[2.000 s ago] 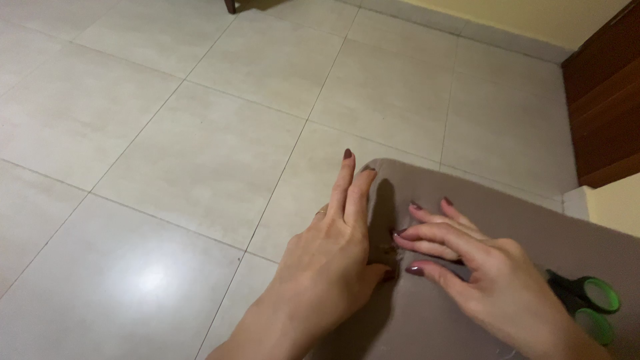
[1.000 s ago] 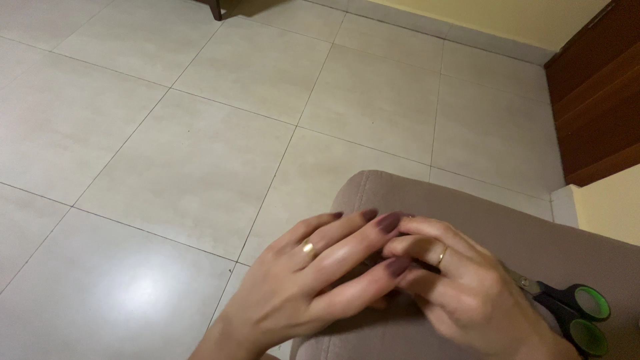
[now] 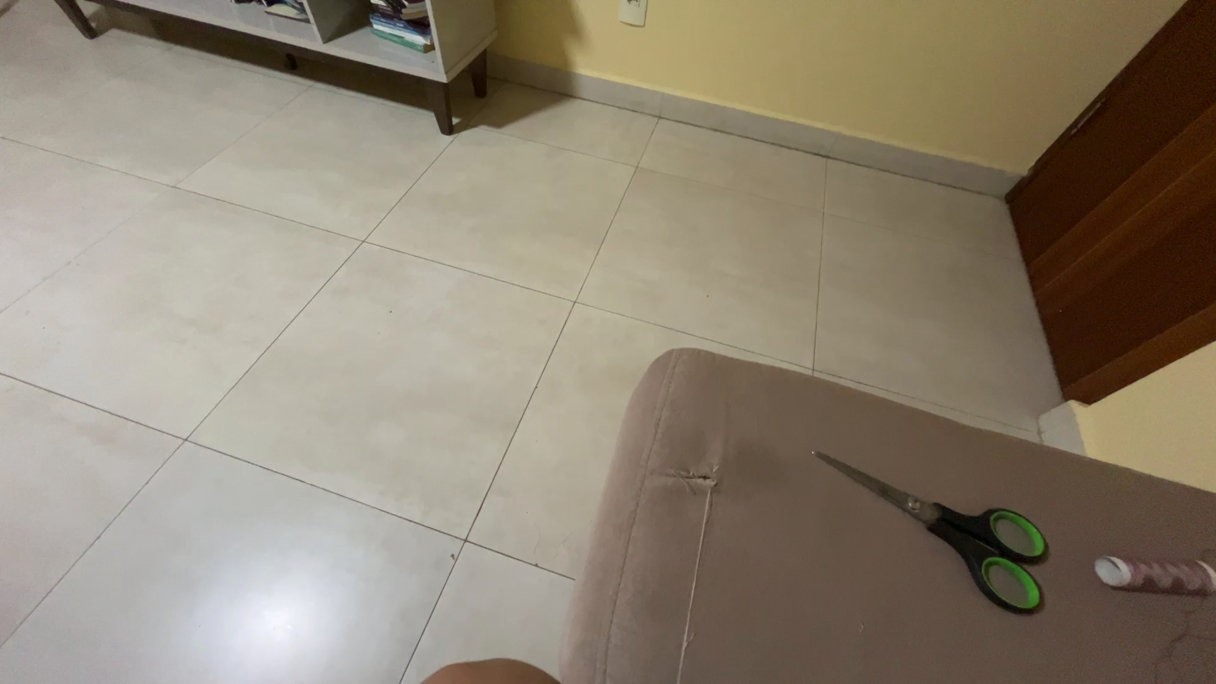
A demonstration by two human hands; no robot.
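Note:
Neither of my hands can be made out in the head view. The upholstered seat [image 3: 855,532], in taupe fabric, fills the lower right. Near its left edge a puckered, stitched spot [image 3: 701,478] shows frayed bits of thread. From there a light thread [image 3: 698,579] runs down toward the bottom of the view. Scissors [image 3: 926,513] with black and green handles lie on the fabric, blades closed and pointing up and left. To their right a spool of thread [image 3: 1154,575] lies on its side, cut off by the frame.
A bit of bare skin [image 3: 489,672] shows at the bottom edge. A low shelf unit [image 3: 442,71] with books stands at the back on the tiled floor [image 3: 380,361]. A wooden door [image 3: 1130,209] is at the right, beside a yellow wall [image 3: 807,76].
Both hands, earlier close together over the left part of the seat, have gone out of view, uncovering the stitched spot and thread. The view has shifted, now showing the shelf unit and spool.

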